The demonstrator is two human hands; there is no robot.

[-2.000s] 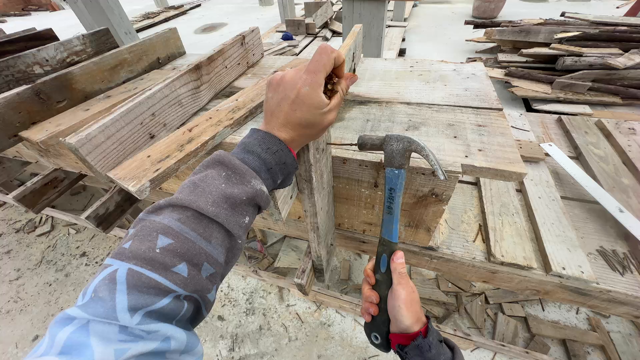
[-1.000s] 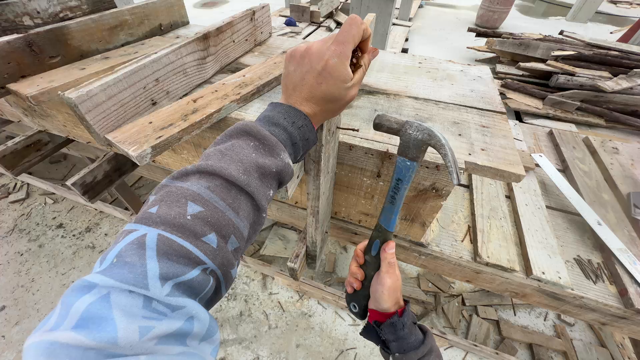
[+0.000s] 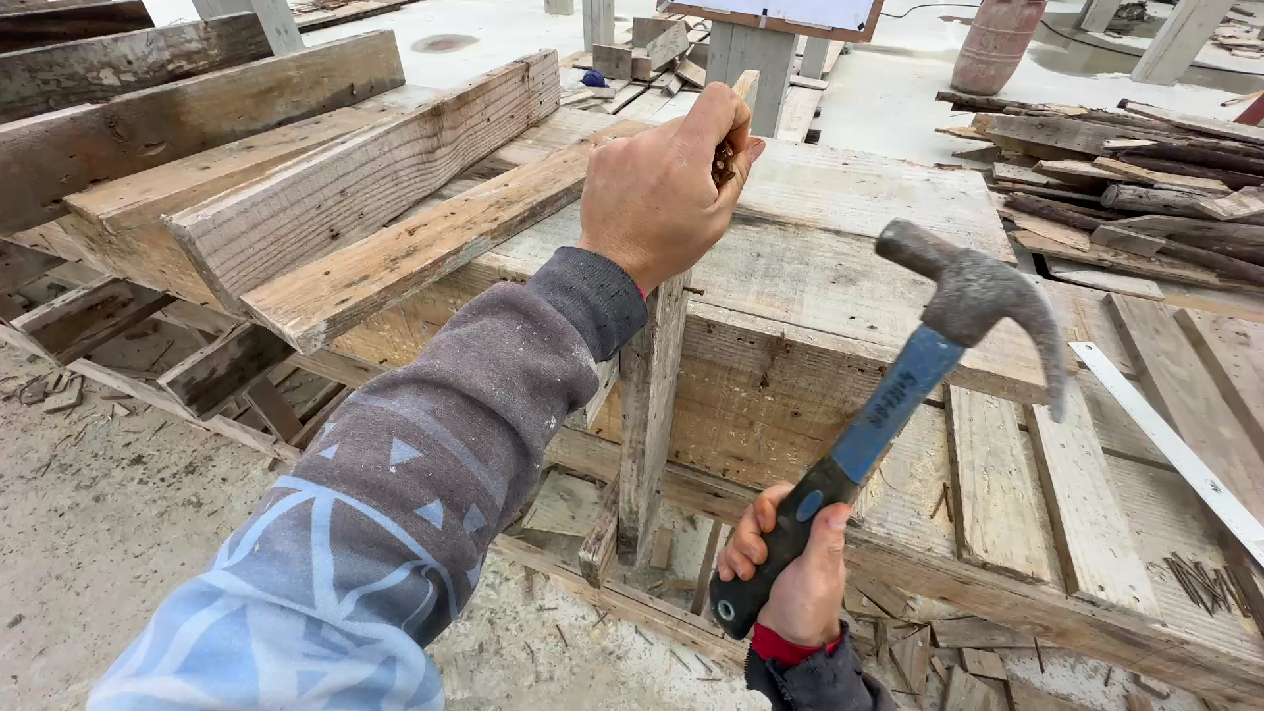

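My left hand (image 3: 664,188) closes around several nails (image 3: 723,163) at the top of an upright wooden board (image 3: 652,405); the tip of a wooden piece shows just behind the fingers. A nail (image 3: 694,290) sticks out of the upright's right side, below that hand. My right hand (image 3: 795,568) grips the black lower handle of a claw hammer (image 3: 894,395) with a blue upper handle. The hammer's head is up and to the right of the nail, apart from it, its claw turned right. Beside the upright lies a wooden panel (image 3: 869,272).
Planks on edge (image 3: 375,158) stand at left. A pile of scrap wood (image 3: 1145,197) lies at upper right, with a pink barrel (image 3: 999,44) behind. A metal straightedge (image 3: 1175,444) and loose nails (image 3: 1203,583) rest on the boards at right. Wood offcuts (image 3: 978,662) litter the ground.
The hammer has swung away from the nail, to the right, and tilted over. My right hand still grips it. My left hand stays at the top of the upright board.
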